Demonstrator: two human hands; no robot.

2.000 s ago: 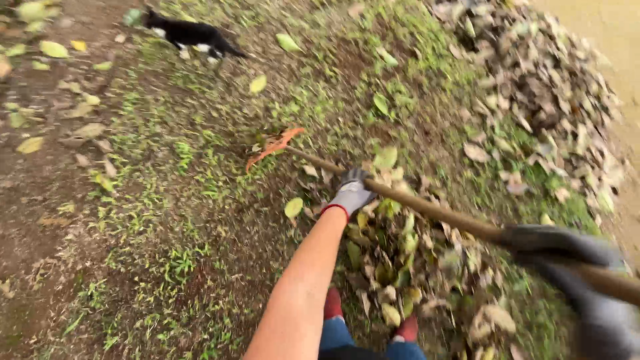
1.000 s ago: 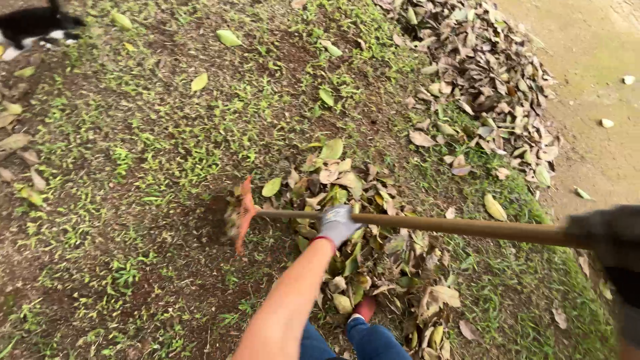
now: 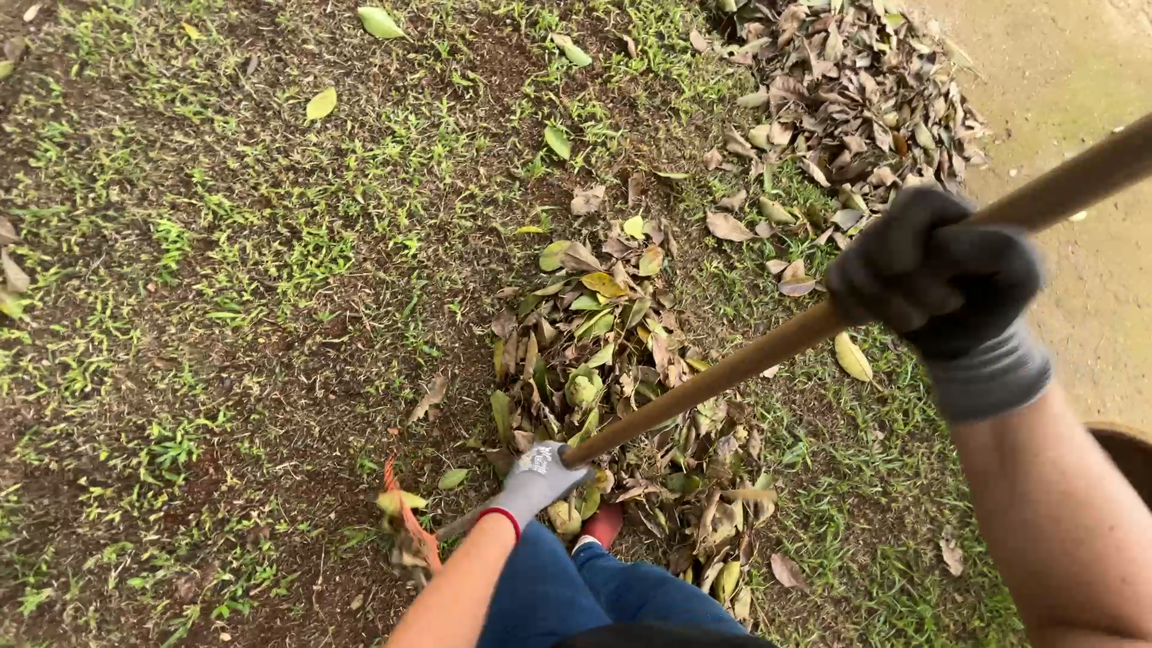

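My left hand (image 3: pixel 543 477), in a grey work glove with a red cuff edge, is closed around the lower part of a wooden rake handle (image 3: pixel 711 382). Higher up the same handle, at the right, my right hand (image 3: pixel 940 274) grips it in a dark-palmed grey glove. The orange rake head (image 3: pixel 412 526) rests on the ground at the lower left, partly hidden by my left forearm, with a few leaves caught at it. A pile of dry and green leaves (image 3: pixel 598 351) lies just beyond my left hand and runs under the handle.
A larger heap of brown leaves (image 3: pixel 846 99) lies at the upper right beside a bare sandy strip (image 3: pixel 1062 81). Patchy grass (image 3: pixel 270 261) with scattered leaves spreads to the left. My red shoe (image 3: pixel 604 525) touches the leaf pile. A round container's rim (image 3: pixel 1116 432) shows at the right edge.
The rake head has come nearer my legs, and the handle now slants up to the right. My right hand has moved farther into view. The black and white cat has left the view.
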